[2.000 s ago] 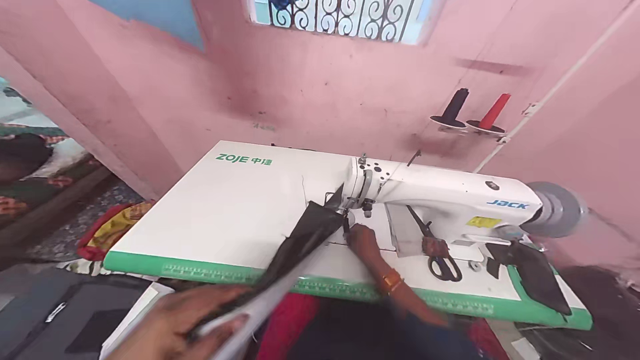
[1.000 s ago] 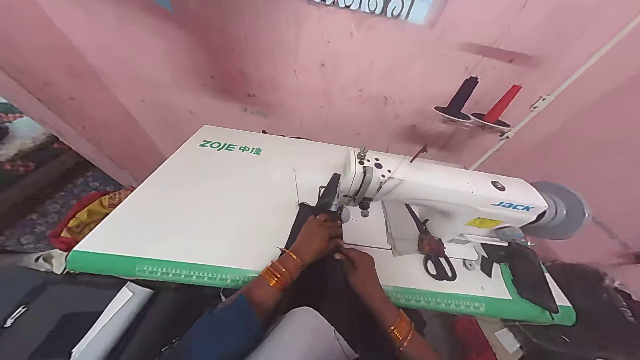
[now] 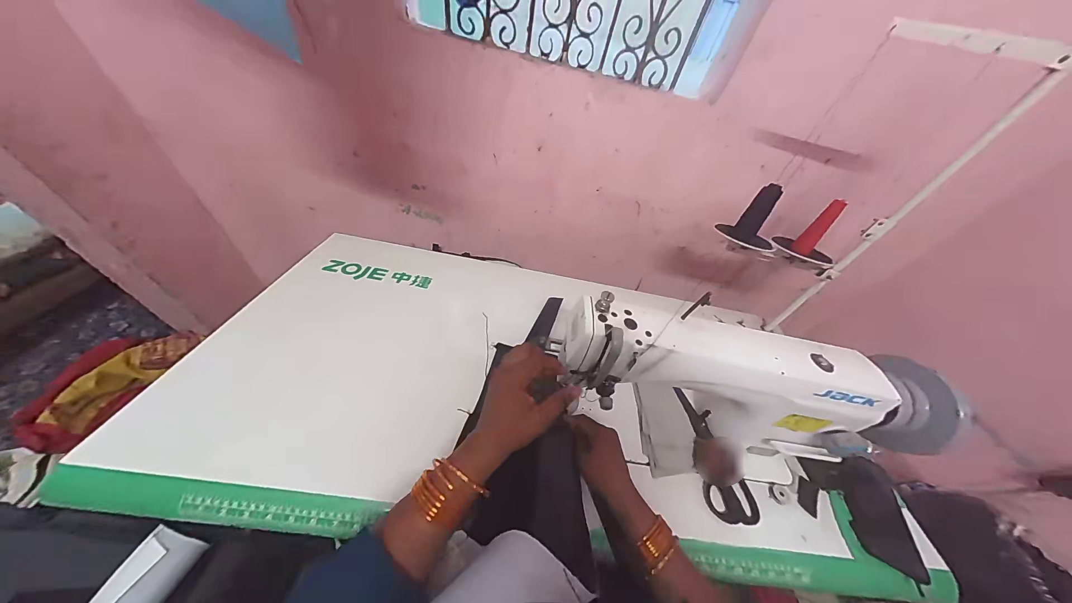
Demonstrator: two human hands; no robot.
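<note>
Dark fabric (image 3: 532,486) runs from the lap up onto the table, its upper end by the needle area of a white Jack sewing machine (image 3: 737,360). My left hand (image 3: 519,394) lies on the fabric just left of the needle, thumb and fingers pinching near the presser foot. Close to the right of it, my right hand (image 3: 599,452) holds the fabric's right edge, with its fingertips partly hidden. Both wrists wear orange-gold bangles. A narrow dark strip (image 3: 546,321) sticks out behind the left fingers, beside the machine head.
Black-handled scissors (image 3: 730,502) lie under the machine arm on the white table (image 3: 293,377), which has a green front edge. Dark fabric pieces (image 3: 879,519) are at the right end. Black (image 3: 760,209) and red thread cones (image 3: 822,226) stand behind. Folded white material (image 3: 151,561) is at lower left.
Two seconds ago my left hand was at the lower left, holding the raised fabric; it is now beside the needle. Since one second ago its fingers have shifted closer to the presser foot. The view has tilted up.
</note>
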